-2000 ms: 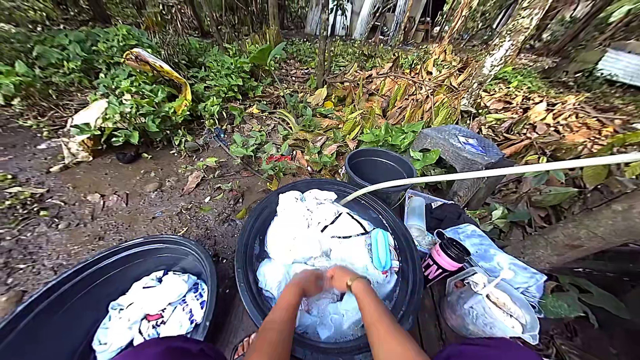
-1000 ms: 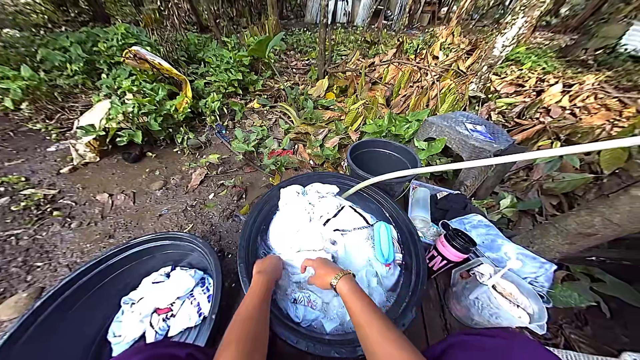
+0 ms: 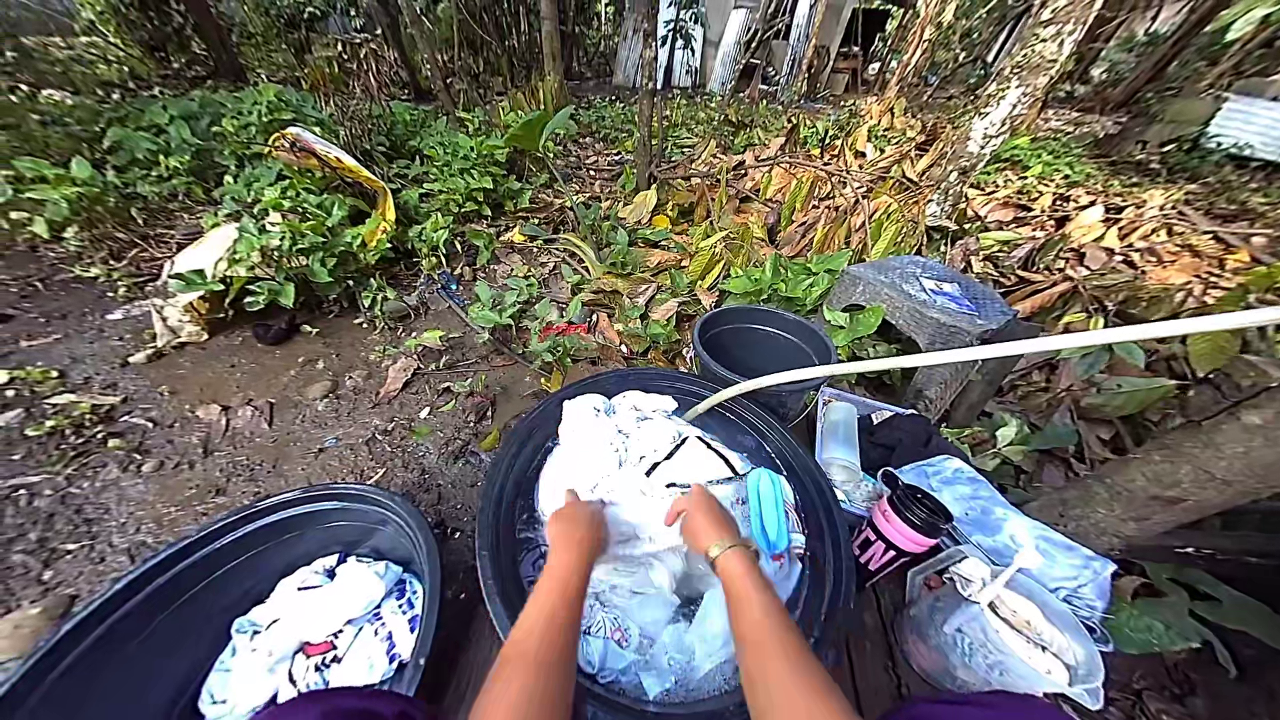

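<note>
A round black tub (image 3: 825, 530) in front of me holds white and light blue wet laundry (image 3: 600, 440) in water. My left hand (image 3: 577, 528) grips white cloth at the middle of the tub. To its right my right hand (image 3: 702, 520), with a watch or bracelet at the wrist, pinches the same white cloth. A light blue item (image 3: 768, 510) lies on the laundry at the right. The end of a pale hose (image 3: 900, 362) reaches over the tub's back rim. Sheer, light-coloured fabric lies in the water between my forearms.
At the left a black basin (image 3: 415, 530) holds white clothes (image 3: 320, 630). Behind the tub stands a black bucket (image 3: 765, 345). To the right are a pink and black tumbler (image 3: 900, 525), a clear plastic container (image 3: 1000, 640), a pale blue cloth (image 3: 1000, 520) and a log (image 3: 1150, 475).
My hands were close together low in the tub two seconds ago. They are now apart, farther up on the white cloth.
</note>
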